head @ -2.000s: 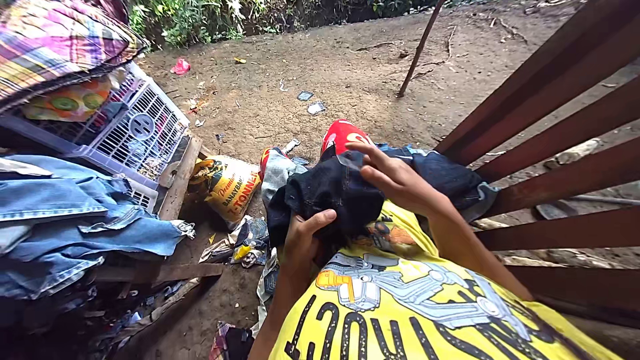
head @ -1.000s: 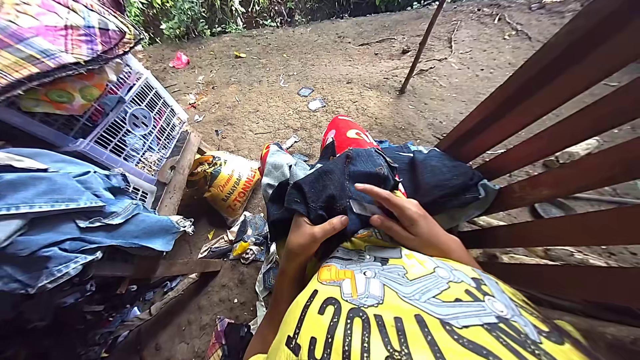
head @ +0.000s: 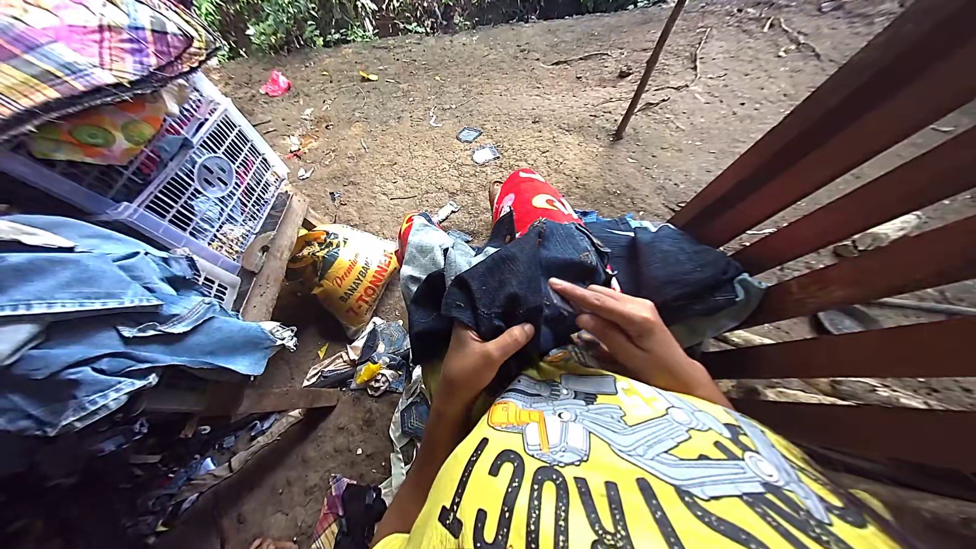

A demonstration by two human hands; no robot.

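Observation:
A piece of dark denim (head: 526, 278) lies bunched across my lap, over red patterned cloth (head: 530, 200) on my knee. My left hand (head: 476, 362) grips its near edge, the thumb on top and the fingers hidden under the fabric. My right hand (head: 629, 324) rests at the denim's right side, its index finger extended onto a faded patch; whether its thumb pinches anything is hidden. More dark denim (head: 663, 263) with a pale edge spreads to the right, against the slats. Grey-blue denim (head: 435, 255) hangs at the left of my lap.
Light blue denim (head: 114, 305) is heaped at the left, below a plastic crate (head: 217, 179). A yellow and white printed sack (head: 354, 274) stands on the soil beside a wooden beam (head: 274, 259). Wooden slats (head: 854, 267) close off the right side. A thin pole (head: 648, 72) stands ahead.
The dark denim between my hands has been turned and spread. My right hand, raised with spread fingers two seconds ago, has come down onto the cloth; my left hand keeps its grip.

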